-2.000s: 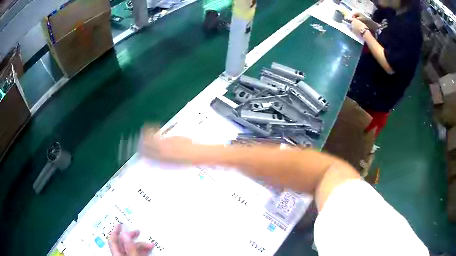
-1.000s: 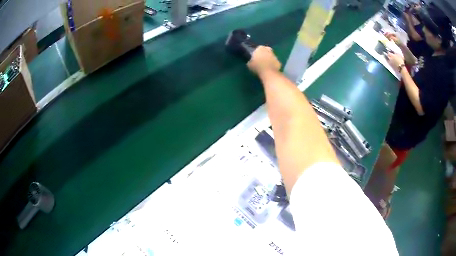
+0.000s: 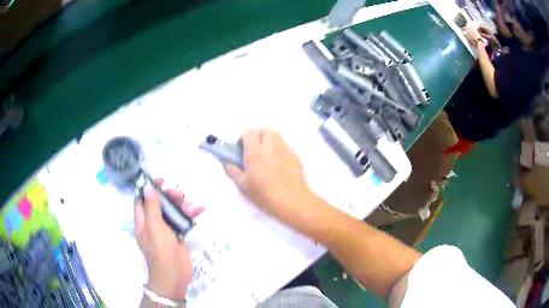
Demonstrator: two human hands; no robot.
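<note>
My left hand [image 3: 162, 240] holds a part-assembled fan unit with a round grey head [image 3: 122, 157] and an open handle pointing down to the right over the white printed sheet [image 3: 180, 120]. My right hand [image 3: 274, 171] is closed around a grey handle shell [image 3: 224, 150] a little to the right of the fan unit. The shell's end with a dark round opening sticks out to the left of my fingers. The two parts are apart. A pile of grey handle shells [image 3: 355, 90] lies to the right.
More grey shells lie at the lower left [image 3: 30, 264] beside a coloured sheet [image 3: 27, 210]. The green conveyor belt [image 3: 150, 45] runs beyond the table, with a blurred fan on it at left. A cardboard box [image 3: 421, 168] stands at the right edge. A person [image 3: 502, 78] works at far right.
My right hand has come back from the belt and now holds a shell. My left hand is now in view with a fan unit. The view has turned toward the table and the left pile.
</note>
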